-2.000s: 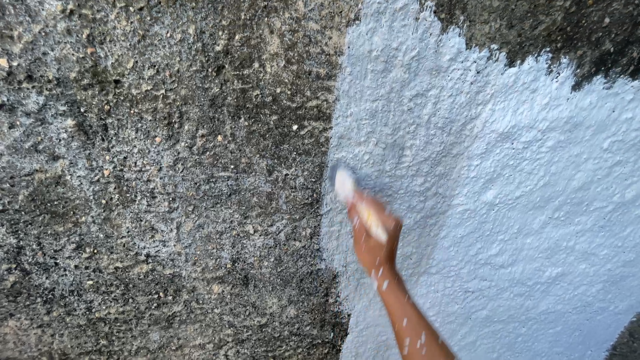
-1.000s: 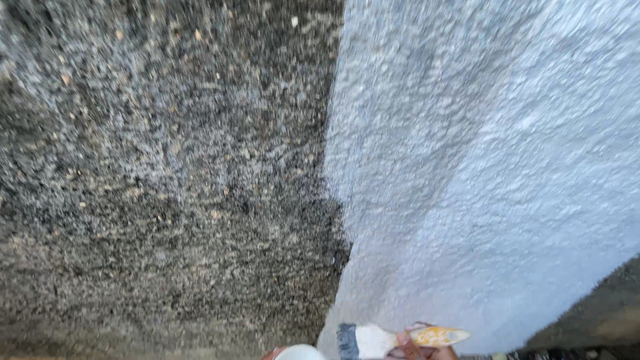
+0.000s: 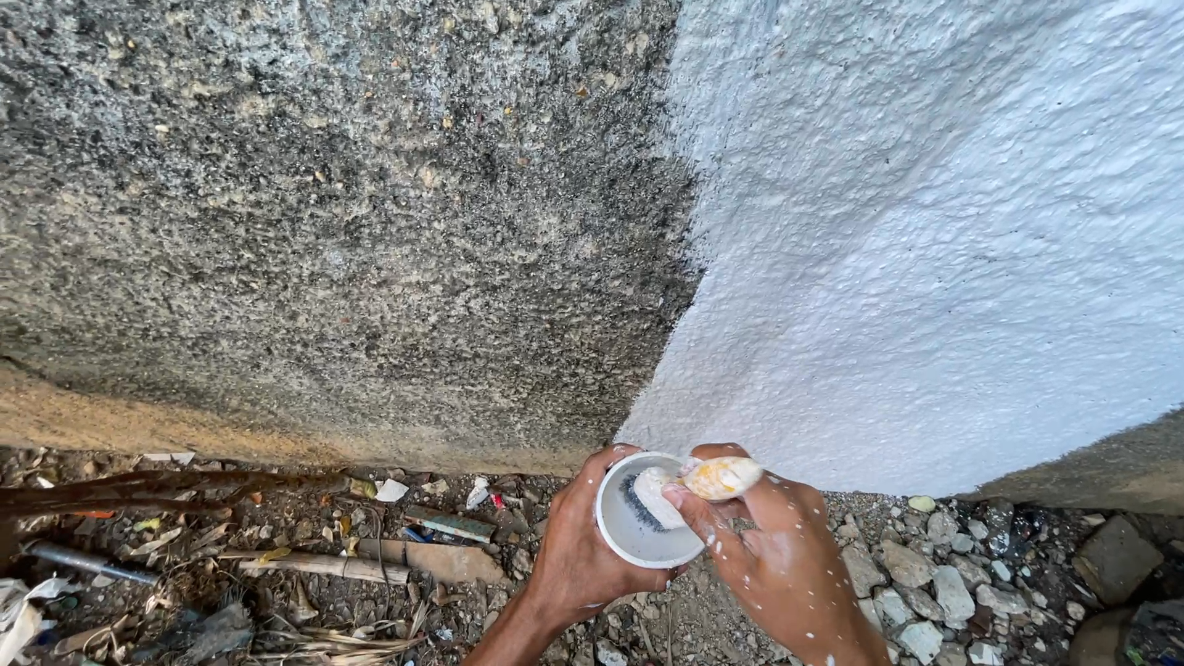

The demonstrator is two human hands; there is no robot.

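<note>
At the bottom centre my left hand (image 3: 585, 546) is wrapped around a white cup (image 3: 638, 544) that holds pale paint. My right hand (image 3: 777, 546), spattered with white drops, grips the handle of a paintbrush (image 3: 720, 477). The brush's dark bristles dip inside the cup, against its inner side. Behind both hands rises a rough concrete wall (image 3: 370, 231), bare and dark on the left. White paint (image 3: 925, 277) covers the right part, with a ragged edge between the two.
Along the foot of the wall the ground carries rubble stones (image 3: 953, 592) at the right. Dry sticks (image 3: 314, 566), a thin pipe (image 3: 91, 562), a flat strip (image 3: 450, 524) and plastic scraps lie at the left. A dark block (image 3: 1117, 560) sits at the far right.
My right hand has come down from the wall with the brush, and its bristles are now in the cup. My left hand and the cup have come into view as the view tilted down.
</note>
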